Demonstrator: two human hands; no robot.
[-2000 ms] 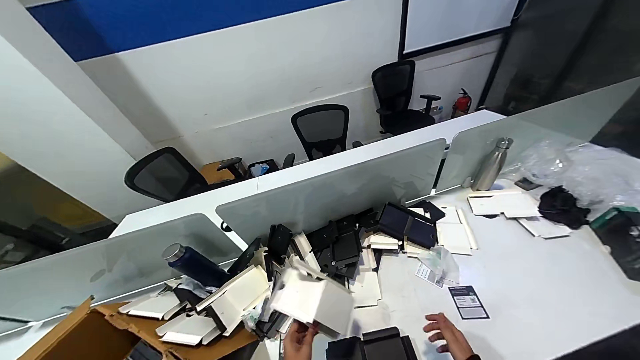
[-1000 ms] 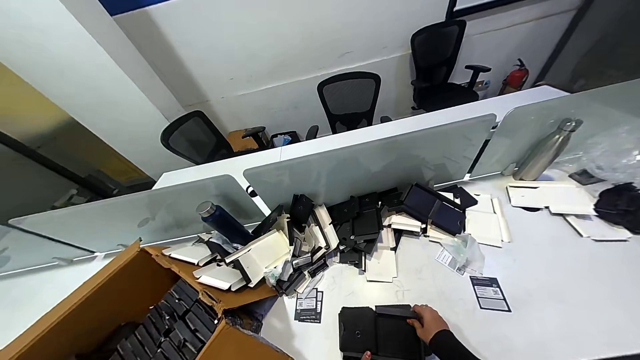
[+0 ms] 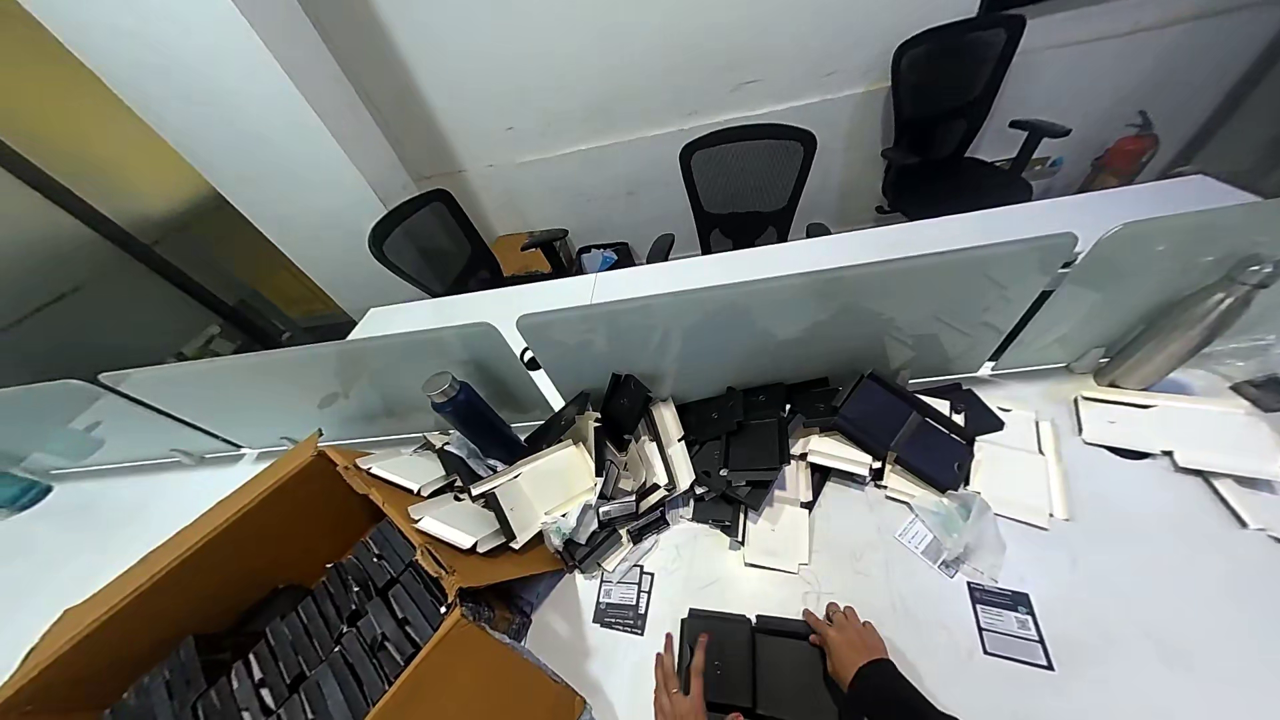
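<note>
An unfolded black box [image 3: 752,665] lies flat on the white desk at the bottom of the view. My left hand [image 3: 682,680], with a ring on one finger, rests on its left part, fingers spread. My right hand [image 3: 845,642] touches its upper right edge with the fingertips; the sleeve is black. Behind them is a heap of opened black and cream boxes [image 3: 757,450], with a dark blue open box [image 3: 905,430] on its right side. Printed cards lie on the desk, one left of the black box [image 3: 623,600] and one to the right [image 3: 1010,625].
A cardboard carton [image 3: 190,575] packed with black boxes stands at the left. A blue bottle [image 3: 475,418] leans behind the heap; a steel bottle [image 3: 1185,325] stands right. Clear plastic bags [image 3: 965,535] lie on the desk. A frosted divider [image 3: 800,315] runs behind.
Two seconds ago my left hand held up a cream-coloured opened box; it is no longer in that hand. Both hands are now at the black box. The view has shifted left.
</note>
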